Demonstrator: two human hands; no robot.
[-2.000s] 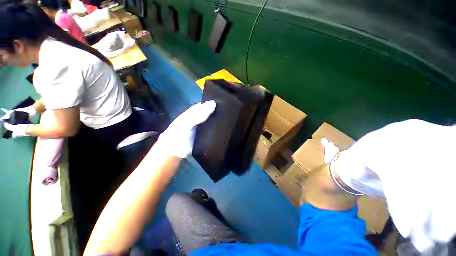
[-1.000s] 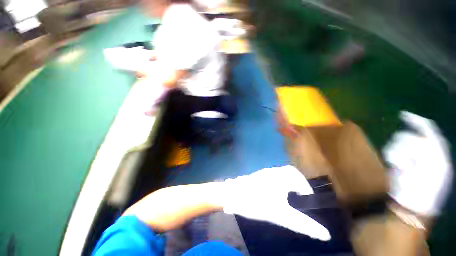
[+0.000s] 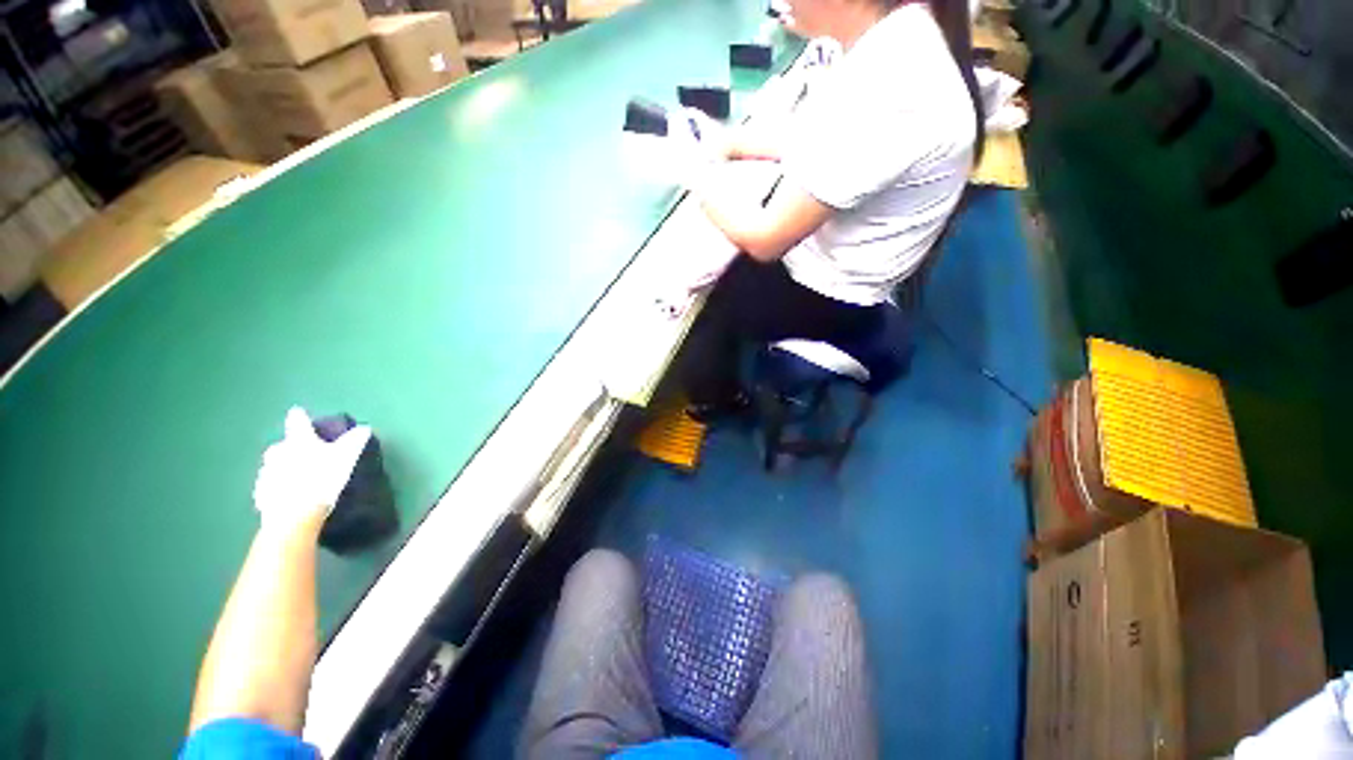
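My left hand (image 3: 309, 472), in a white glove, is on a black metal housing (image 3: 361, 512) on the green conveyor belt (image 3: 490, 282), close to the belt's near side. The fingers lie over the housing's upper left part and hide some of it. My right hand is not in view. Only a pale sleeve or cloth (image 3: 1306, 731) shows at the lower right edge.
A seated person (image 3: 890, 149) works at the belt ahead, with several black housings near. The white side rail (image 3: 490, 478) runs beside the belt. An open carton (image 3: 1105, 639) and a yellow ribbed pad (image 3: 1172, 438) stand right. Black parts hang along the green wall.
The view has turned left towards the belt. My left hand has moved from above my lap onto the belt with a black housing. My right hand has left the view.
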